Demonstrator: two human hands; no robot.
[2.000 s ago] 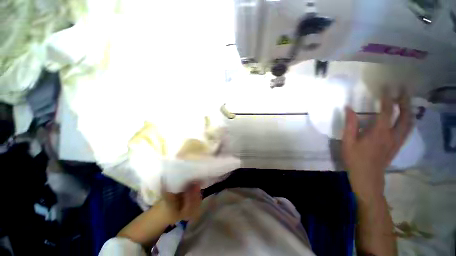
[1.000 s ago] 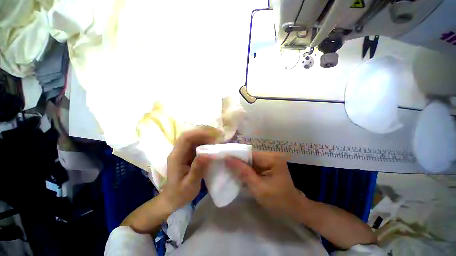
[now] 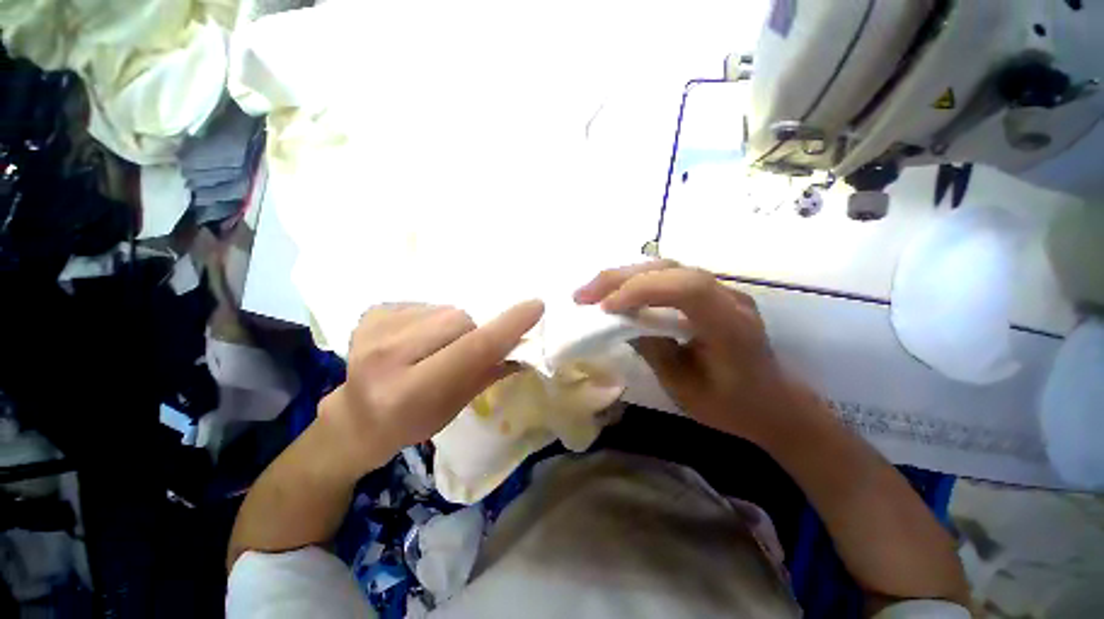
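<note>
My left hand [image 3: 418, 363] and my right hand [image 3: 702, 333] are close together over the front table edge. Between their fingertips they hold a small folded white cloth piece [image 3: 584, 335]. A cream garment part with yellowish patches [image 3: 502, 441] hangs below the fingers over the edge. The large white garment [image 3: 448, 157] lies overexposed on the table behind my hands, and its folds are hard to make out. Where it meets the small piece I cannot tell.
The sewing machine head [image 3: 896, 85] is at the upper right. Rounded white pieces [image 3: 956, 290] lie right of the needle area. Dark snips [image 3: 953, 184] stand behind them. Grey folded cloth [image 3: 220, 163] is at left. A scrap basket with offcuts [image 3: 381, 532] is below the table.
My right hand came from the rounded pieces to my left hand. Since a second ago both hands moved up slightly, and the white piece is turned and folded over. The view shifted left.
</note>
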